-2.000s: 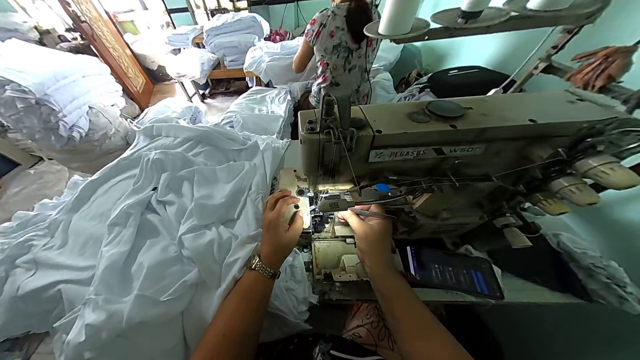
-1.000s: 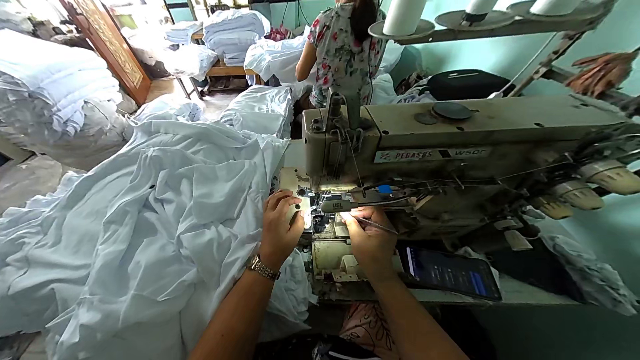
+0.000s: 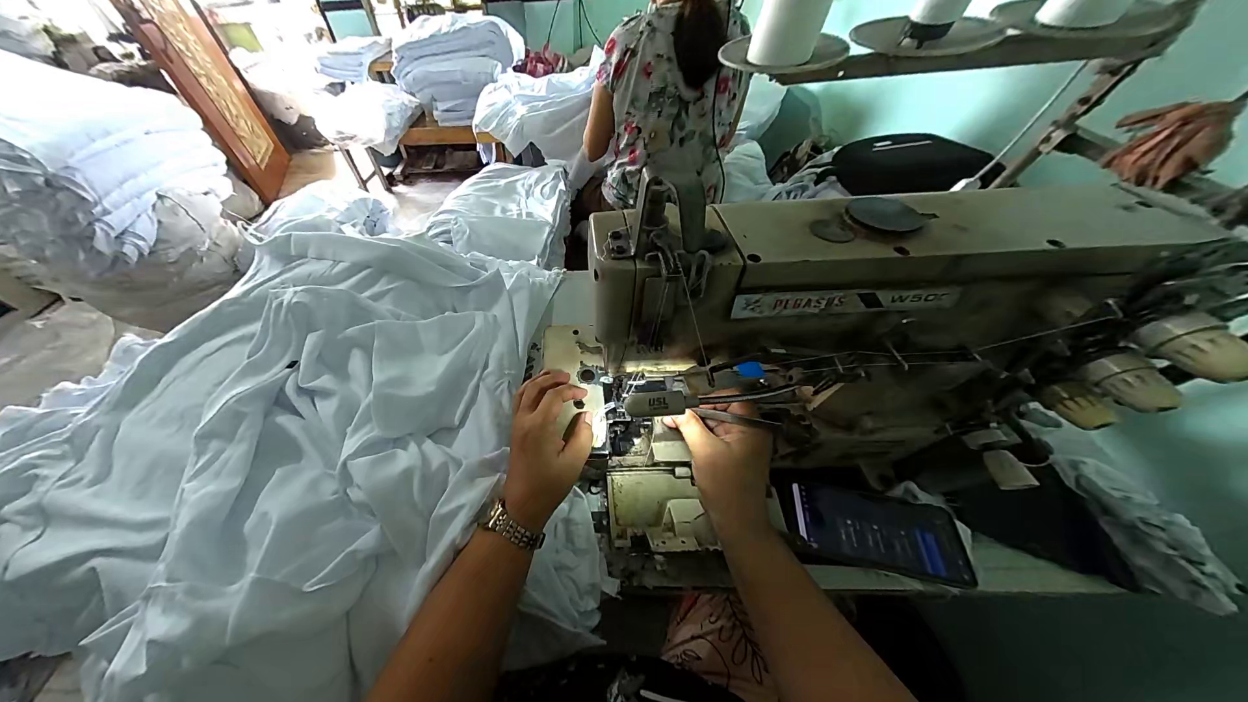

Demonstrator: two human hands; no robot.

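A Pegasus industrial sewing machine (image 3: 877,263) stands before me, its needle area lit by a small lamp (image 3: 655,403). My left hand (image 3: 548,439) rests at the left side of the needle area, thumb and fingers bent around a pale machine plate; whether it grips the plate is unclear. My right hand (image 3: 726,453) is just right of the needle area and holds a thin metal tool, probably tweezers (image 3: 736,417), partly hidden by the fingers and the lamp. White fabric (image 3: 322,419) lies heaped to the left, beside my left forearm.
A smartphone (image 3: 877,531) lies lit on the table right of my forearm. Thread cones (image 3: 790,29) stand on a rack above the machine. Behind it a person (image 3: 663,107) in a floral top faces away. Folded white fabric stacks (image 3: 453,68) and a large bundle (image 3: 107,195) are at the back left.
My right hand has shifted slightly, and the thin tool in it lies at a changed angle. My left hand stays at the left of the needle area.
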